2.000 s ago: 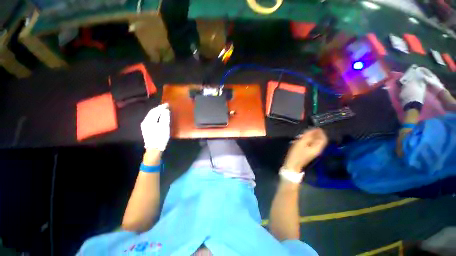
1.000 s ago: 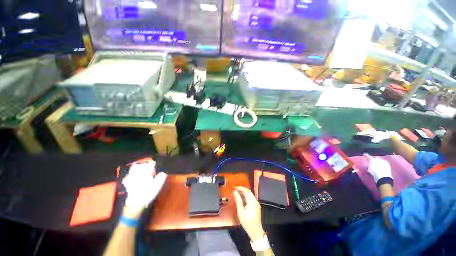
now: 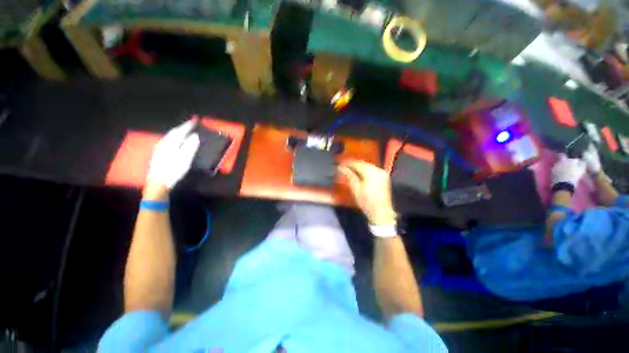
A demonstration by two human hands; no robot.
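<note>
A black set-top box (image 3: 314, 167) lies on the orange-brown fixture board (image 3: 265, 169), its back edge at the connector block (image 3: 316, 143). My right hand (image 3: 365, 185), bare, is at this box's right side with fingers bent together; its fingertips cover the spot, so any grip is hidden. My left hand (image 3: 172, 157), in a white glove, is at the left edge of a second black box (image 3: 211, 149) and appears to grip it. That box lies over a red foam pad (image 3: 234, 138). Another foam pad (image 3: 131, 160) is partly behind my left hand.
At right are a third black box (image 3: 414, 171) on foam, a remote (image 3: 465, 196), a green stick (image 3: 445, 169) and a test box (image 3: 483, 141) with a blue light. A blue cable (image 3: 376, 120) curves behind. Another person's gloved hands (image 3: 569, 171) are far right.
The view has tipped down again from the monitors. My left hand is now at the second box's left edge. My right hand has moved left to the fixture box's right side.
</note>
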